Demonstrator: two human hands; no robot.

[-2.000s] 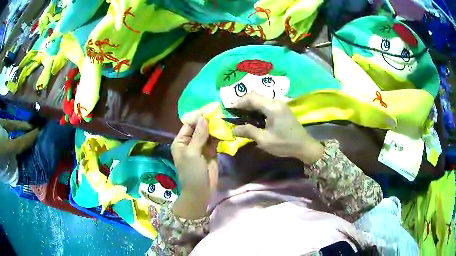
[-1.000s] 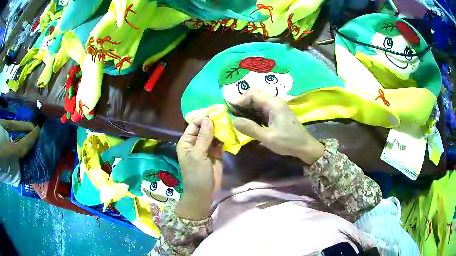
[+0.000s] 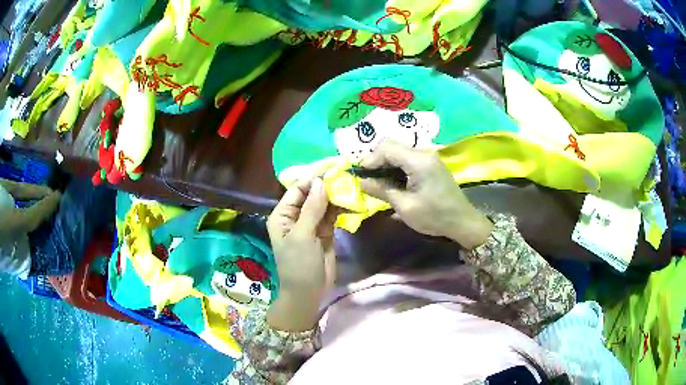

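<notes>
A green plush hat (image 3: 301, 135) lies flat in front of me, its white face patch and red rose up. Its yellow band (image 3: 519, 162) runs out to the right. My left hand (image 3: 305, 233) pinches the yellow band near the hat's lower left edge. My right hand (image 3: 425, 192) is beside it at the band, below the face. It holds small dark thread snips (image 3: 370, 172), mostly hidden in the palm, with the tip at the yellow cloth.
Hats with red bows (image 3: 169, 56) are heaped at the far left. Another hat (image 3: 643, 113) with a dark cord and a paper tag (image 3: 605, 229) lie right. A red stick (image 3: 233, 116) is on the brown table (image 3: 203, 154). A blue crate (image 3: 150, 319) holds hats; a person's arm (image 3: 26, 207) shows left.
The right hand's fingers and the snips have shifted slightly at the yellow band. The left fingers still pinch the band and have moved a little to the right. The hat lies almost as before.
</notes>
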